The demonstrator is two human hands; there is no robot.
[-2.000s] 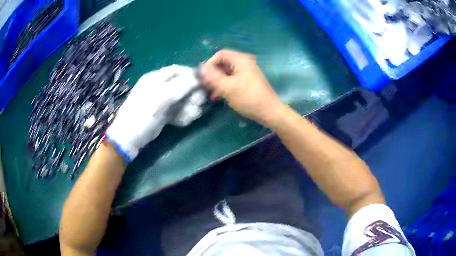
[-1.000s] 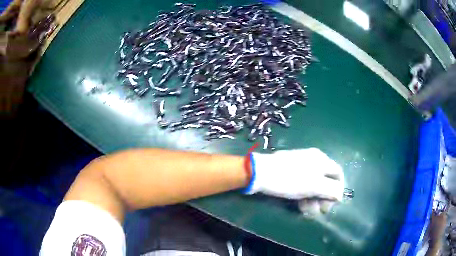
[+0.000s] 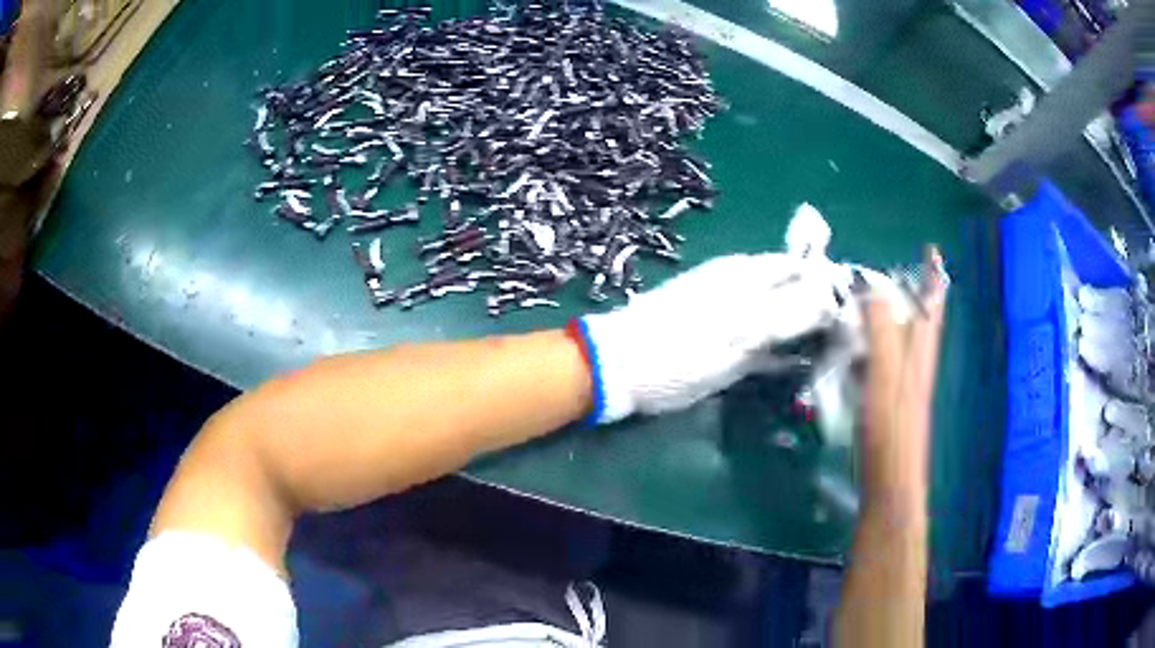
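My left hand [image 3: 722, 329], in a white knitted glove with a red-and-blue cuff, is closed around a white unit [image 3: 831, 395]. Part of the unit shows below the fingers, with a small red spot near it. My bare right hand [image 3: 899, 323] is blurred and meets the glove's fingertips from the right. White and silver shapes show between the two hands; whether the right fingers grip them cannot be told. A large loose heap of small dark-and-silver fittings [image 3: 507, 139] lies on the green bench [image 3: 139, 203], behind and left of the glove.
A blue crate [image 3: 1032, 405] with white and silver components [image 3: 1108, 430] stands at the right. A metal rail [image 3: 811, 82] runs behind the bench, with a white piece [image 3: 1009, 114] beyond it. A grey post crosses the upper right. Part of another person's hand [image 3: 19, 89] shows at the far left.
The view has swung right from the first frame. Since one second ago, my right hand has come from the crate side to my left hand, and the glove has moved slightly up in view.
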